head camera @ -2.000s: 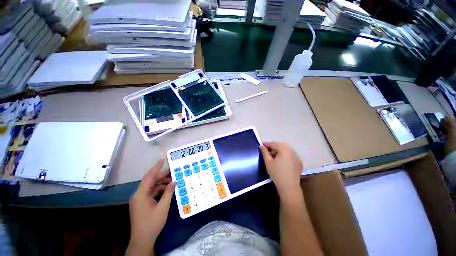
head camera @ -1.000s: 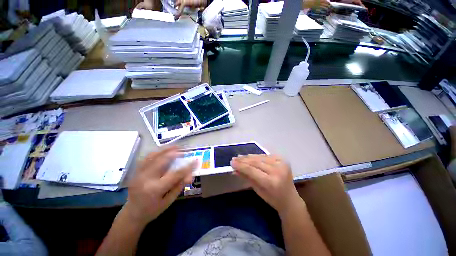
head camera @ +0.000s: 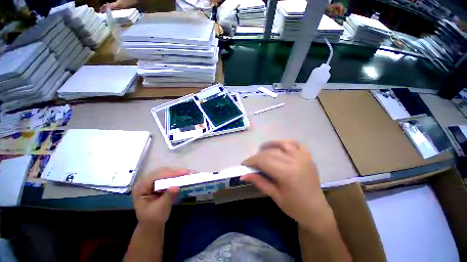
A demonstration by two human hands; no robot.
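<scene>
The assembled calculator tablet [head camera: 199, 180] is held nearly on edge above the bench's front edge, its narrow white side facing up. A strip of its blue keys shows dimly below that side; its display and most of its face are hidden. My left hand [head camera: 156, 197] grips its left end, thumb in front and fingers behind. My right hand [head camera: 284, 179] grips its right end, with the fingers over the top edge. Both hands are bare.
Board halves [head camera: 185, 115] overlap at bench centre back. White slabs [head camera: 97, 157] lie left, with taller stacks [head camera: 169, 48] behind. A stick [head camera: 269, 108], squeeze bottle [head camera: 316, 82] and cardboard sheet [head camera: 371, 135] lie right. An open box [head camera: 353, 222] is lower right. Other people's hands show at the far back.
The calculator was face up with digits showing, then tilted, and now stands nearly on edge. My right hand has shifted its grip to the top edge; my left hand now holds the left end.
</scene>
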